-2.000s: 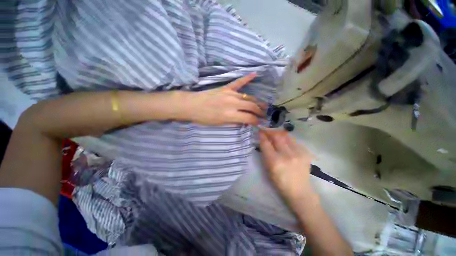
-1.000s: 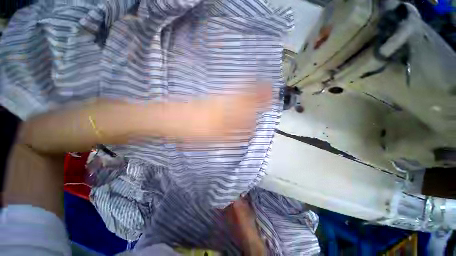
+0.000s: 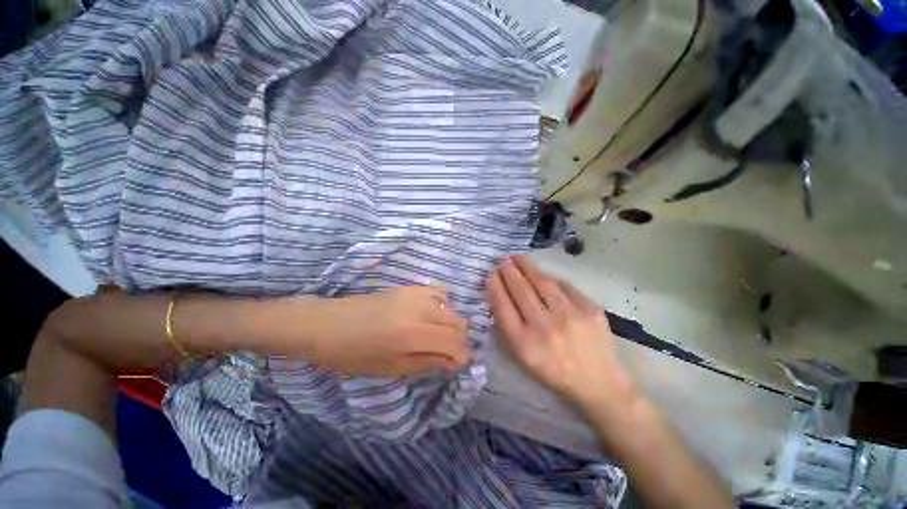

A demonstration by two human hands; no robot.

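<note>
The striped white-grey cloth (image 3: pixel 328 189) lies bunched over the table, its right edge running down beside the dark presser foot (image 3: pixel 547 225). My left hand (image 3: pixel 408 330) rests on the lower part of the cloth with its fingers curled at a fold; its thumb side is partly hidden. My right hand (image 3: pixel 552 323) lies at the cloth edge just below the presser foot, fingertips on the edge. The needle itself cannot be made out.
The cream sewing machine (image 3: pixel 696 189) fills the right side. Its pale bed (image 3: pixel 696 383) has a long dark gap. More striped cloth (image 3: pixel 378 472) hangs below the table edge. A red bin (image 3: pixel 145 388) and a blue bin (image 3: pixel 164 462) are at lower left.
My right hand has come up from below the cloth to its edge near the presser foot. My left hand has moved down and its fingers have curled. The cloth has shifted and folded below the presser foot.
</note>
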